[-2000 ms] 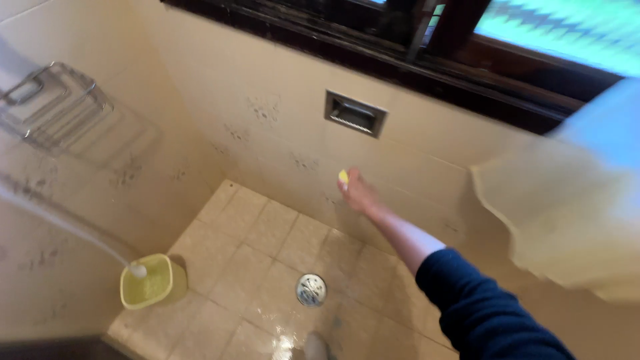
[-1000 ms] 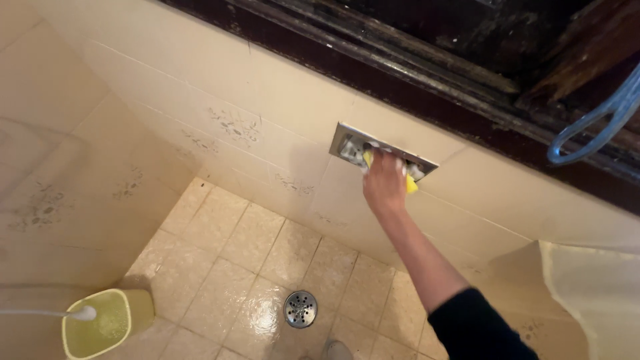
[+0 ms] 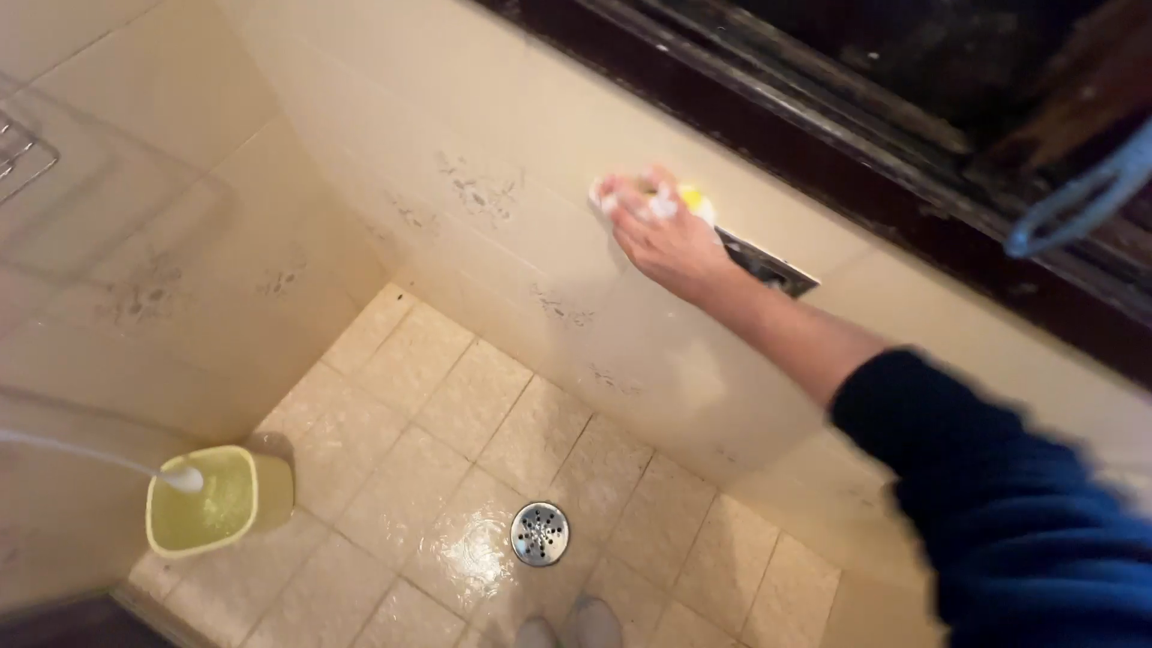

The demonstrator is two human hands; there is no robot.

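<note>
My right hand, in a dark blue sleeve pushed up the forearm, presses a yellow sponge against the cream tiled wall. White foam covers the fingers and part of the sponge. The hand is at the upper left end of a recessed metal soap dish and hides part of it. My left hand is out of view.
A yellow bucket of water with a white shower head in it stands at lower left. A round metal drain lies in the wet tiled floor. A wire rack hangs at left; a dark window frame runs above.
My right hand has moved from inside the soap dish onto the wall at its left, still with the sponge. Two seconds ago it was off the dish, lower down. The view has shifted.
</note>
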